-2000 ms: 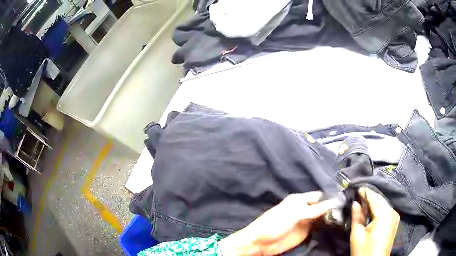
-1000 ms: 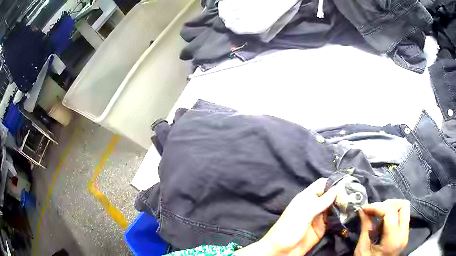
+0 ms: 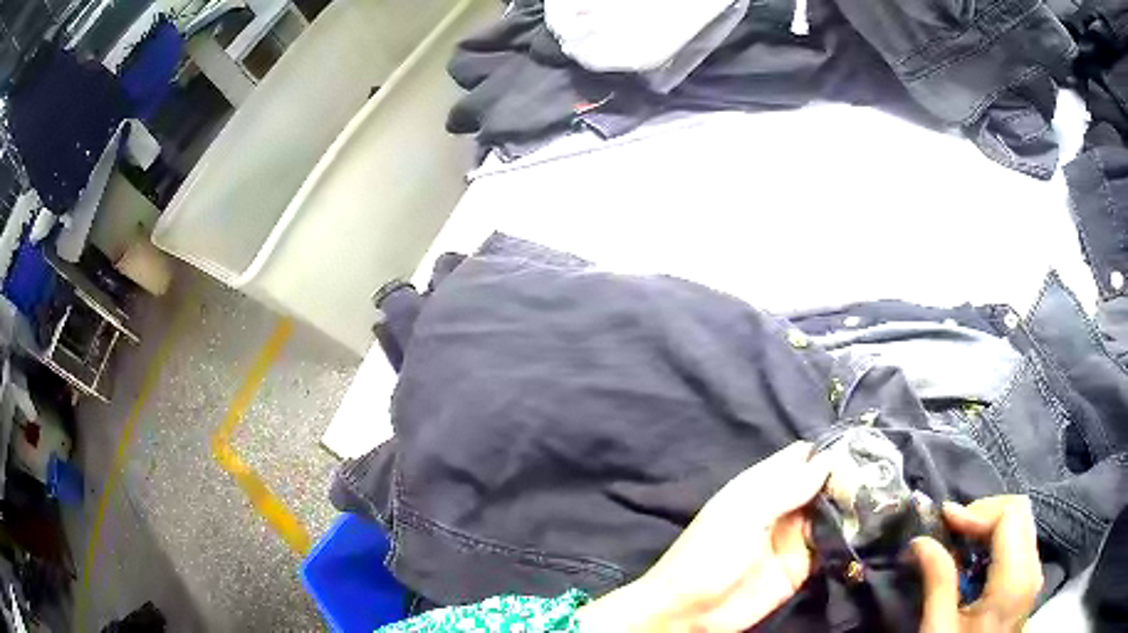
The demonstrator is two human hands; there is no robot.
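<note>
A dark grey-black denim garment [image 3: 581,408] lies spread at the front of the table. My left hand [image 3: 755,532] comes in from the bottom and holds a bunched, narrow end of it. Pale grey inner cloth [image 3: 870,476] shows in the opening at my left fingertips. My right hand [image 3: 996,563] is at the right side of this opening, with fingers and thumb bent onto the dark cloth. A small dark thing is at its fingertips, too blurred to name. A small gold button [image 3: 854,570] shows just below the opening.
More dark garments [image 3: 952,56] are heaped at the far and right sides of the white table [image 3: 767,210]. A large off-white tub [image 3: 359,223] stands on the floor beyond the left edge. A blue bin [image 3: 353,579] is below the table edge at lower left.
My hands have turned the bunched end so the pale inside shows. Since a second ago, my right hand has moved slightly right, its fingers now against the dark cloth beside the opening.
</note>
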